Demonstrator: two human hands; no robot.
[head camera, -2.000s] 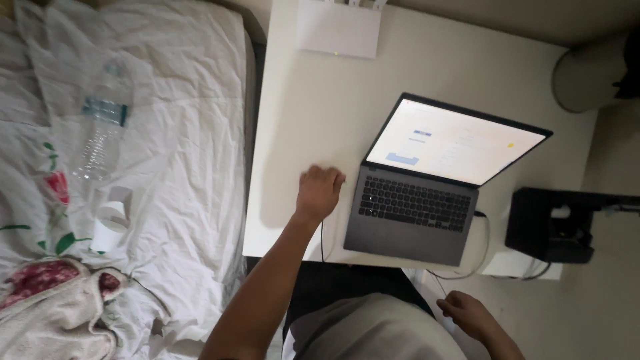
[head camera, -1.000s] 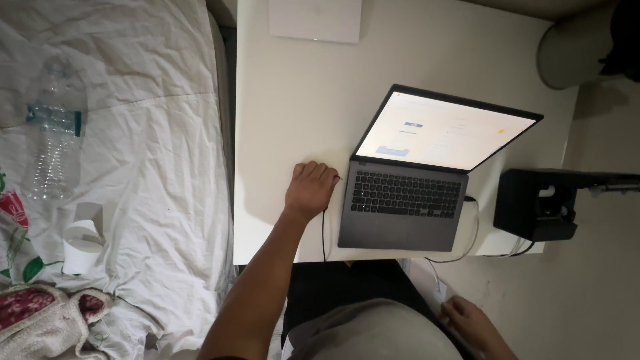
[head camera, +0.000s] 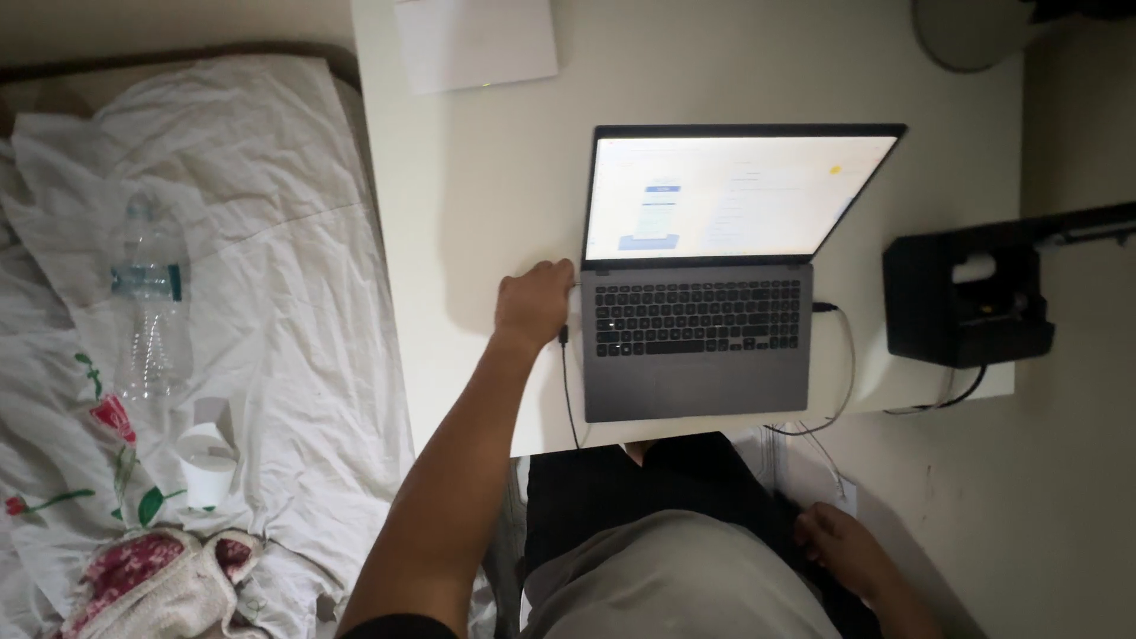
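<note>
An open laptop with a lit screen stands on a white table. Beside its left edge, near the hinge, lies my left hand, fingertips at the laptop's side. A thin black cable with a small plug runs from under that hand over the table's front edge; whether the fingers grip it is hidden. My right hand is low at the right, below the table edge beside my dark-clothed leg, its fingers curled. Another cable is plugged into the laptop's right side.
Right of the laptop is a black box-like device with an arm and cables. A white flat box lies at the table's back left. On the bed at left are a clear plastic bottle, a white cup and a patterned cloth.
My left hand has moved up along the laptop's left side toward the hinge, and the black cable's plug now shows below it. The view has shifted and turned.
</note>
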